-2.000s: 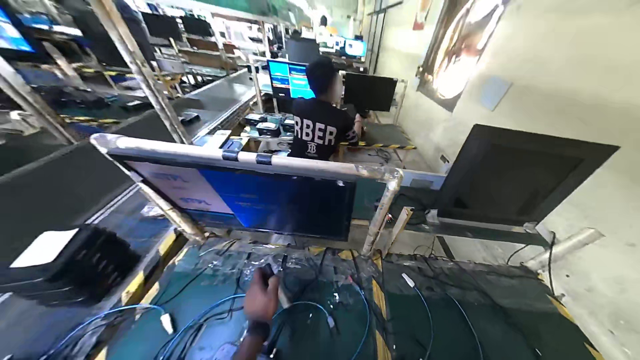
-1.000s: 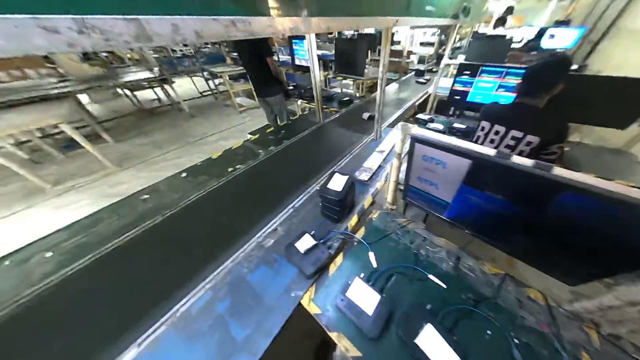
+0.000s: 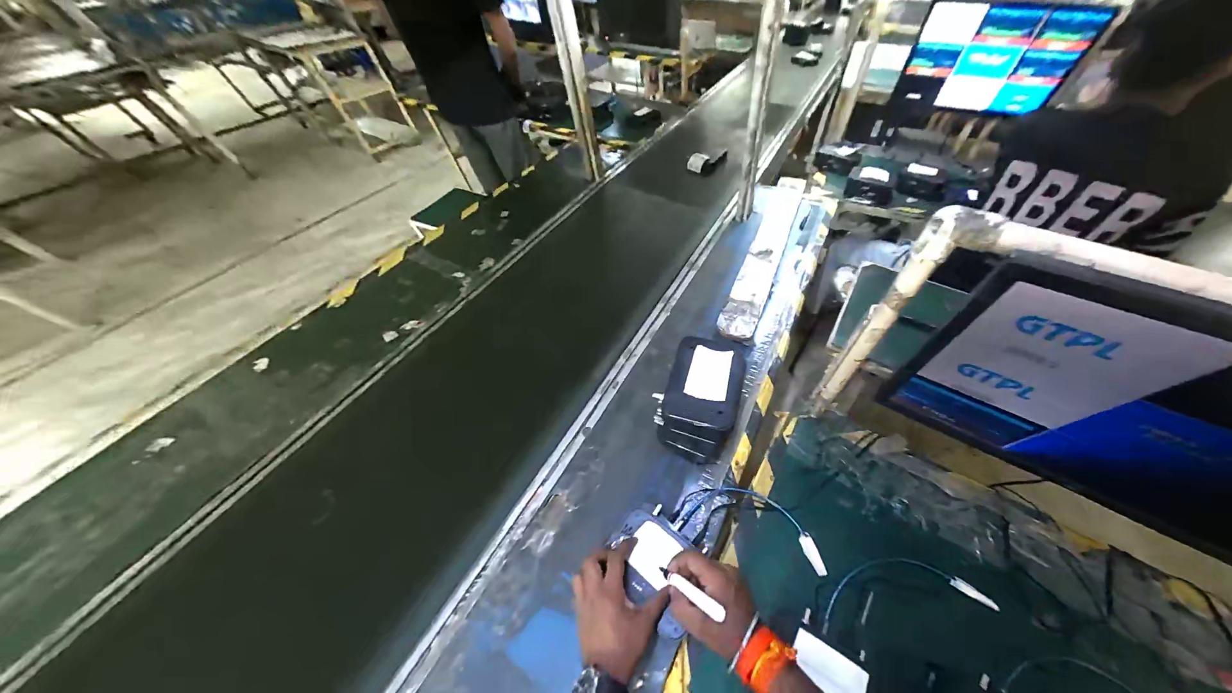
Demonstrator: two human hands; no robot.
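A small dark electronic box with a white label lies on the ledge beside the conveyor, cables running from its far end. My left hand rests on the box's left and near side, its fingers spread over the edge. Between the fingers of my right hand is a white marker pen, its dark tip at the label. Beyond them stands a stack of black boxes, the top one bearing a white label. Blue cables with white connectors reach over the green mat on the right.
A dark conveyor belt runs along the left, with a small item far up it. A framed monitor stands at the right. One person is beyond it; another stands across the belt. A labelled white surface lies near my right wrist.
The view has swung left to the conveyor. Both hands are now at the labelled box on the ledge, with a pen in the right; a second ago that box lay there with no hand on it.
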